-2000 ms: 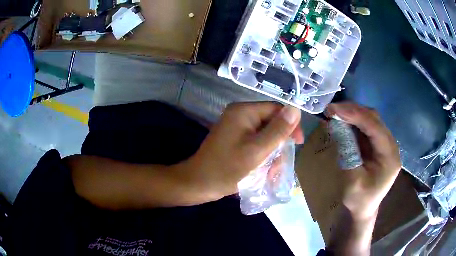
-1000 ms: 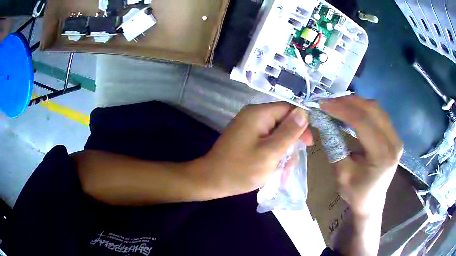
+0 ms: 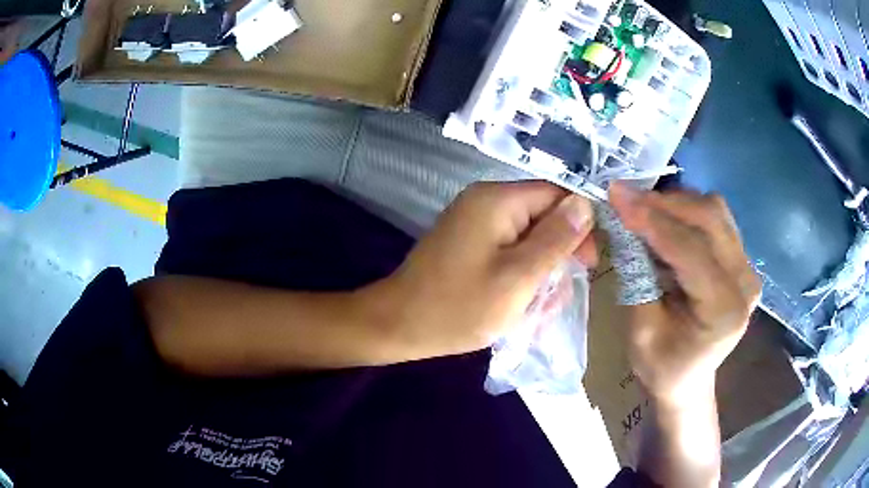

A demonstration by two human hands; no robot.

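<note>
The white socket housing (image 3: pixel 657 143) lies open side up at the bench edge, with a green circuit board (image 3: pixel 624 62) and thin red, black and white wires inside. My left hand (image 3: pixel 505 257) pinches at its lower edge, where the white cord leaves; a clear plastic cord bag (image 3: pixel 543 334) hangs below the fingers. My right hand (image 3: pixel 691 276) holds a speckled grey cylinder (image 3: pixel 631 262) in the palm. Its thumb and forefinger are at the housing's lower corner, by a white lead end (image 3: pixel 662 172). The exact fingertip contact is hidden.
A cardboard tray (image 3: pixel 333 81) with black-and-white modules (image 3: pixel 195 36) is at upper left. A blue stool (image 3: pixel 27 129) is at far left. A long shaft tool (image 3: pixel 827 152), slotted white covers (image 3: pixel 819 43) and bagged cords (image 3: pixel 843 334) are at right. A cardboard box (image 3: pixel 753 381) is below my right hand.
My right hand has moved up and left to the housing's lower corner, tilting the speckled cylinder. The housing, my left hand and the bag have shifted slightly right in view.
</note>
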